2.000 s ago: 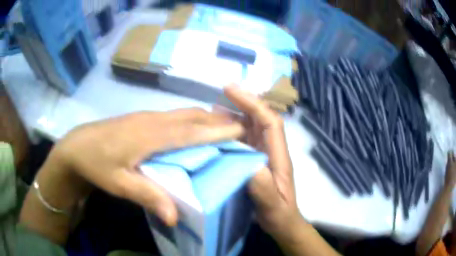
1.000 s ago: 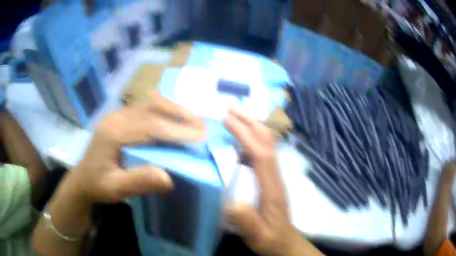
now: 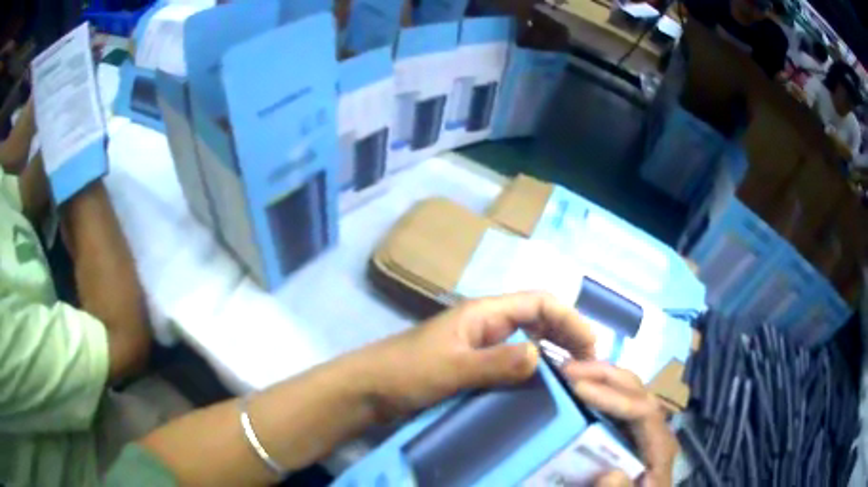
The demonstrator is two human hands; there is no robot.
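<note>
A light blue and white carton (image 3: 485,433) with a dark cylinder picture lies tilted at the bottom centre, cut off by the picture's edge. My left hand (image 3: 476,347), with a bracelet at the wrist, grips its end from above. My right hand (image 3: 633,418) holds the same end at the right, fingers bent over the edge. The flaps there are mostly hidden by my fingers. Flat carton blanks (image 3: 542,262) lie in a low stack just beyond my hands, with bare brown flap ends.
Erected cartons (image 3: 286,143) stand at the left and back of the white table (image 3: 238,328). Black rods (image 3: 776,409) are piled at the right. More cartons (image 3: 761,257) stand behind them. A person in light green (image 3: 48,333) at the left holds a carton (image 3: 71,114).
The view has swung left, showing more standing cartons and the person at left. The carton in my hands has tipped over from upright, and my hands have closed around its end.
</note>
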